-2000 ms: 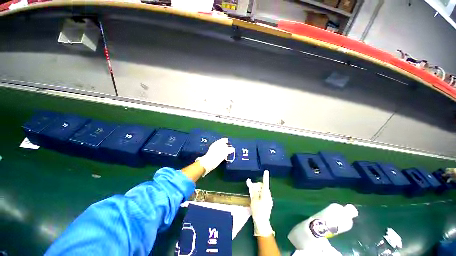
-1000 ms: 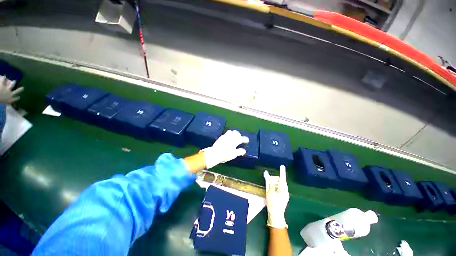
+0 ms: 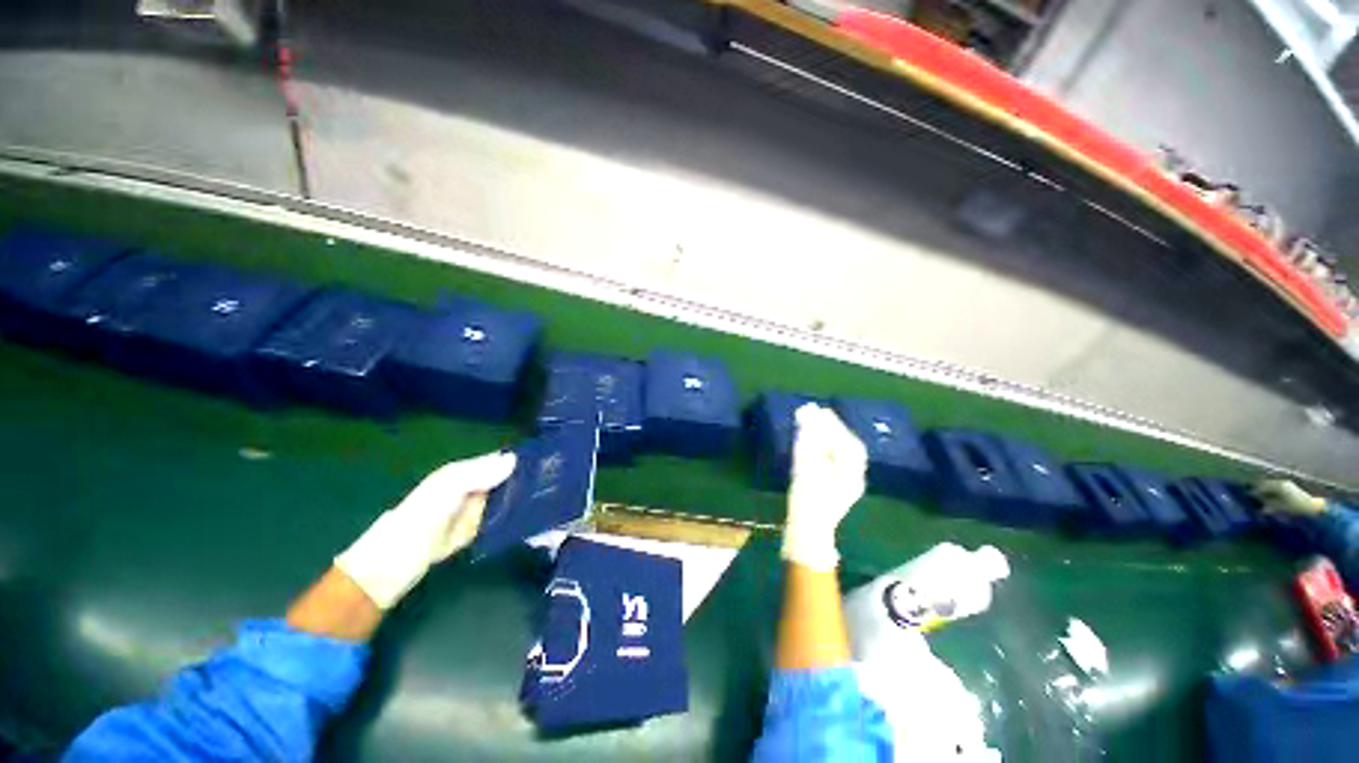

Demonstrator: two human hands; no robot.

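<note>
My gloved left hand [image 3: 425,525] holds a thin navy booklet [image 3: 544,485] by its left edge, tilted above the bench. My gloved right hand [image 3: 823,480] is at a navy box base [image 3: 774,432] on the belt and covers much of its top; its fingertips are unclear. To its left, a base with a flat printed top [image 3: 614,400] lies beside its lid [image 3: 689,400]. The navy booklet stack [image 3: 614,634] sits before me, partly over a white sheet [image 3: 713,570].
More navy boxes [image 3: 462,350] line the green belt [image 3: 90,201] on both sides. Right of the stack are a translucent bottle [image 3: 954,581] and limp white cloths [image 3: 909,693]. Another person's gloved hand [image 3: 1285,498] and a red tray [image 3: 1323,604] are at far right.
My left hand has left the belt boxes and now holds a booklet low at the left. My right hand has moved forward from beside the stack to a base. The boxes have shifted left.
</note>
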